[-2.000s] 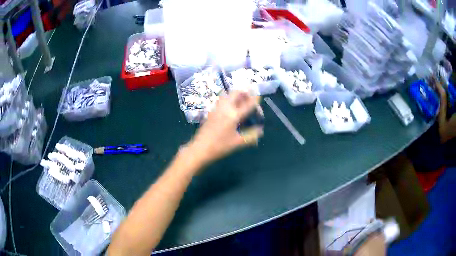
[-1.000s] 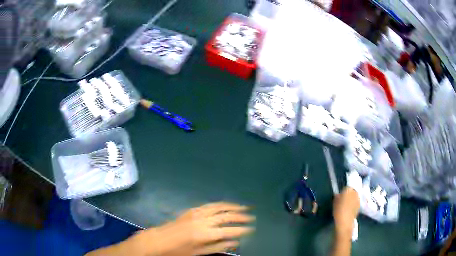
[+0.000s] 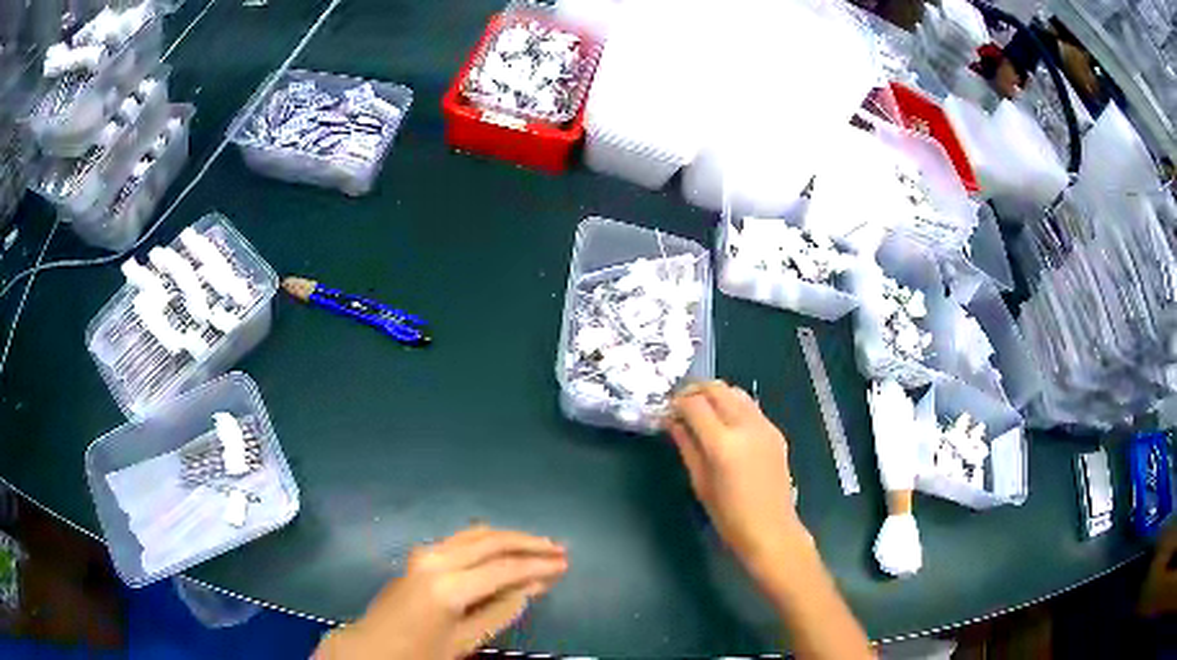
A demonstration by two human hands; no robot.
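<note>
A clear tub of small white-wrapped pieces (image 3: 635, 333) stands on the dark green mat in front of me. My right hand (image 3: 733, 454) has its thumb and fingers closed on the tub's near right corner. My left hand (image 3: 480, 587) is low in the picture, over the mat's near edge, fingers apart and empty, not touching the tub. The snips are not clearly visible; my right hand and forearm cover most of that spot.
Left: blue knife (image 3: 358, 311), tub of pin rows (image 3: 181, 310), tub with slips and pins (image 3: 194, 477), tub of strips (image 3: 323, 126). Behind: red box (image 3: 514, 135). Right: steel ruler (image 3: 829, 410), white tied bundle (image 3: 897, 477), more tubs (image 3: 971, 451), small scale (image 3: 1095, 493).
The tub of white-wrapped pieces has come forward, apart from its neighbours. My right hand has moved from near the ruler and bundle to the tub's corner. The snips are now mostly covered.
</note>
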